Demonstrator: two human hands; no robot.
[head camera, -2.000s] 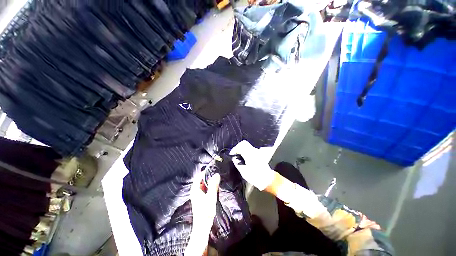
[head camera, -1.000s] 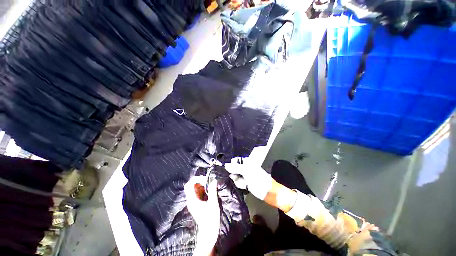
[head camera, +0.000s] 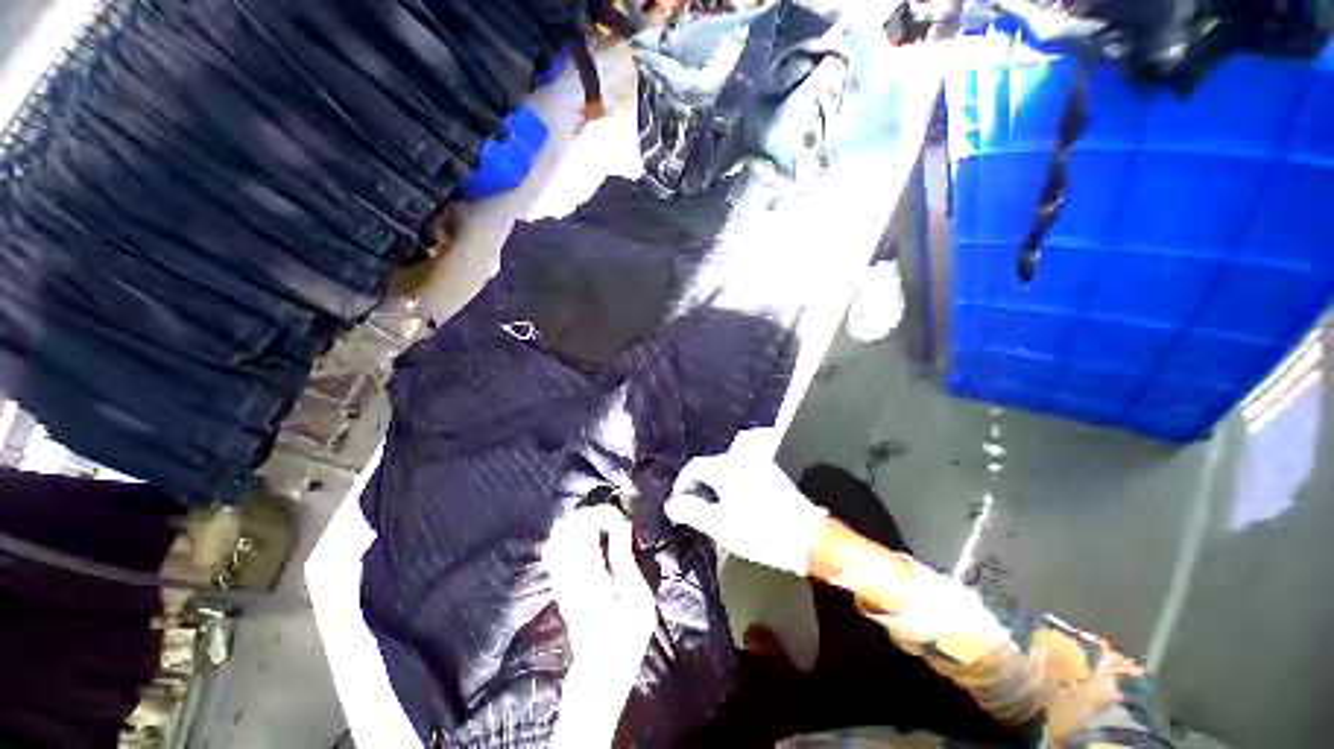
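Note:
A dark pinstriped garment (head camera: 483, 483) lies spread and wrinkled over a white table, with a gathered edge near me and a small white triangular loop (head camera: 519, 331) on its far part. My left hand (head camera: 597, 563), overexposed to white, pinches a bunched fold of the garment at the centre. My right hand (head camera: 749, 505), in a white glove, is just right of it with fingers curled at the same fold. Glare and the fingers hide the fingertips, so I cannot tell if a tool is held.
Blue-grey denim garments (head camera: 746, 88) lie at the table's far end. A large blue crate (head camera: 1141, 249) stands right, with a dark strip hanging over it. Dark garments (head camera: 190, 220) hang at left, maroon ones (head camera: 81, 615) below. A small blue bin (head camera: 505, 154) stands behind.
The reddish spot at my left hand no longer shows clearly. My right hand first moved down and left, then slightly up and right. The view has shifted slightly.

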